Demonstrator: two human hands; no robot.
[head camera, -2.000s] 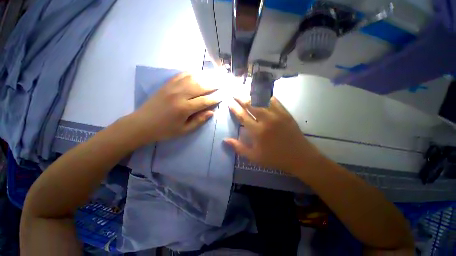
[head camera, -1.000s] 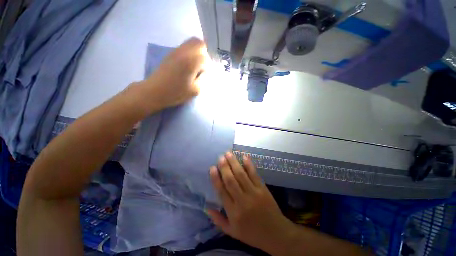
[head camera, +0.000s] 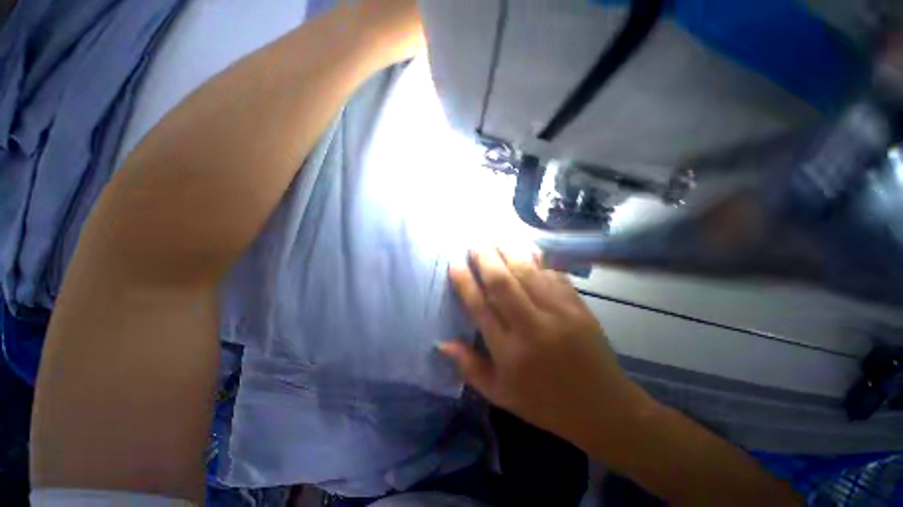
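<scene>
A light blue-grey garment panel (head camera: 342, 267) lies under the sewing machine head (head camera: 564, 69), with folds running along it; its lower part hangs over the table's front edge. Glare whites out the cloth near the needle, so needle and stitching cannot be made out. My right hand (head camera: 540, 337) lies on the panel's right edge just below the glare, fingers spread. My left arm reaches forward across the panel's left side; my left hand is hidden behind the machine head or cut off by the top edge.
A pile of blue-grey pieces (head camera: 59, 149) lies at the left. A blurred dark bar-like shape crosses the right side near the needle area. A small black object (head camera: 876, 381) is at the table's right end. A blue basket (head camera: 856, 482) shows at lower right.
My left hand has moved forward out of sight. My right hand has moved up towards the needle area. The machine head looks larger and closer, and the panel is more creased.
</scene>
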